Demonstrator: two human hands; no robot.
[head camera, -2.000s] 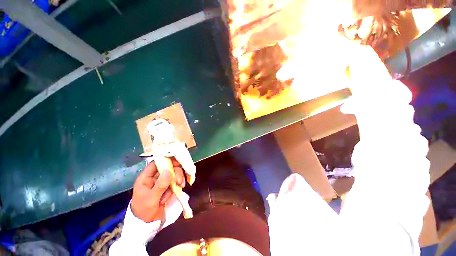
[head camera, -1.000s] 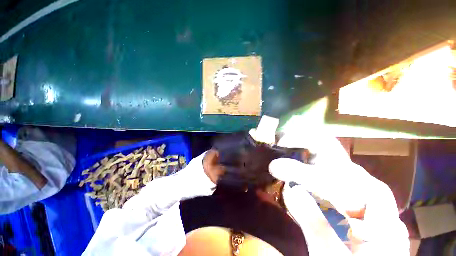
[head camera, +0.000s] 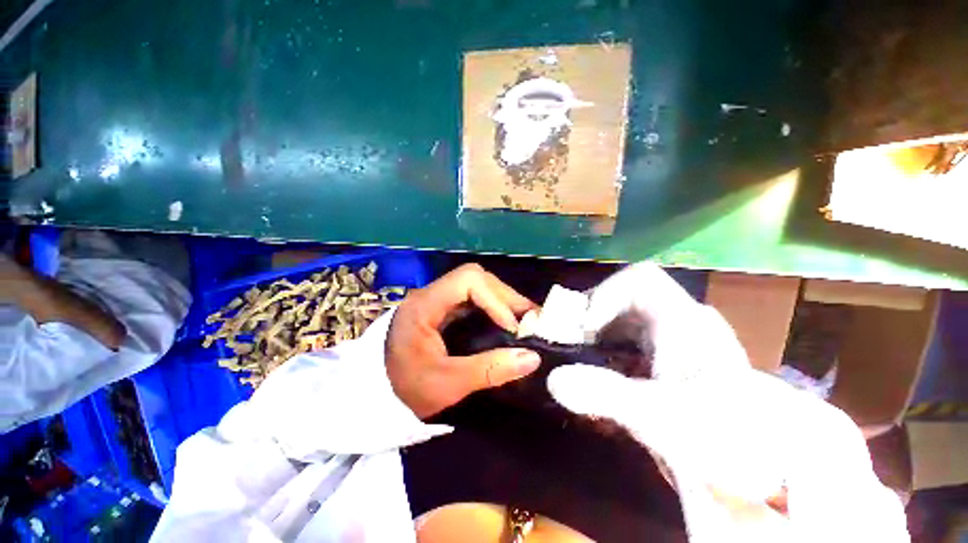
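Observation:
My bare left hand (head camera: 451, 339) and my white-gloved right hand (head camera: 647, 350) meet over my lap, just below the bench edge. Between them they hold a dark soft body (head camera: 483, 334), hard to tell from the black clothing. Pale leg parts (head camera: 559, 314) stick up from it; my left fingertips touch one and my gloved fingers are beside the other. Their lower ends are hidden. The cardboard pad (head camera: 605, 127) lies on the bench ahead, with a white glue patch (head camera: 531, 127) and a curved white rim in it.
A green bench (head camera: 318, 117) crosses the view. A blue crate (head camera: 218, 278) heaped with tan leg parts is at the left, beside another person's white sleeve (head camera: 85, 339). An overexposed box (head camera: 892, 196) is on the bench at right; open cartons (head camera: 748, 318) stand below.
My left hand has left the pad and come to the lap; my right hand has come from the bright box. The dark body is now between both hands. The view has turned.

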